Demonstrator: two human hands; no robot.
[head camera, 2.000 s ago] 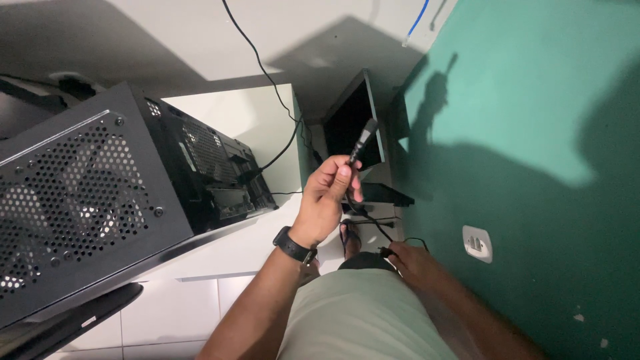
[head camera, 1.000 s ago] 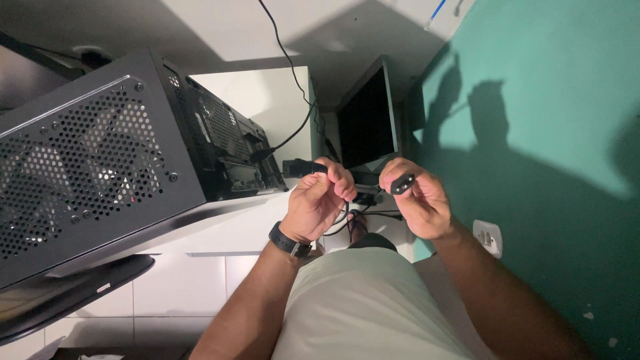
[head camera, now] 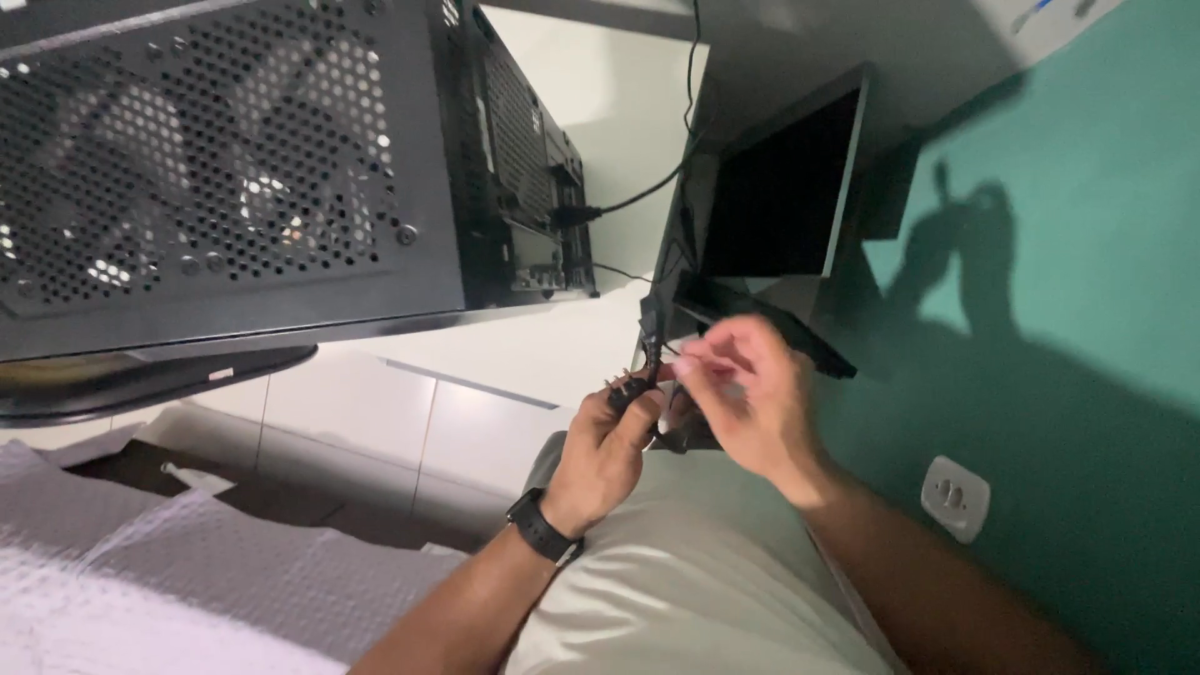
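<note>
My left hand [head camera: 605, 450], with a black watch on its wrist, grips a black power cord. The cord's plug [head camera: 628, 392], its metal pins pointing up and left, lies between thumb and fingers. Just above it the cord's black connector end [head camera: 650, 319] stands upright. Close on the right is my right hand [head camera: 755, 403], blurred, its fingers bent beside the cord; whether they pinch it cannot be told. A black computer case [head camera: 412, 281] with perforated panels is at the upper left, and another black cable's connector [head camera: 574, 216] sits in its rear.
A white desk [head camera: 553, 347] bears the case. A monitor [head camera: 783, 187] stands beyond my hands, near the green wall [head camera: 1097, 281]. A white wall outlet [head camera: 955, 499] is at the right. Pale patterned fabric [head camera: 234, 562] covers the lower left, beside the tiled floor [head camera: 347, 412].
One second ago the plug was in my right hand and the connector end in my left. Now both ends are at my left hand, and my right hand no longer has the plug.
</note>
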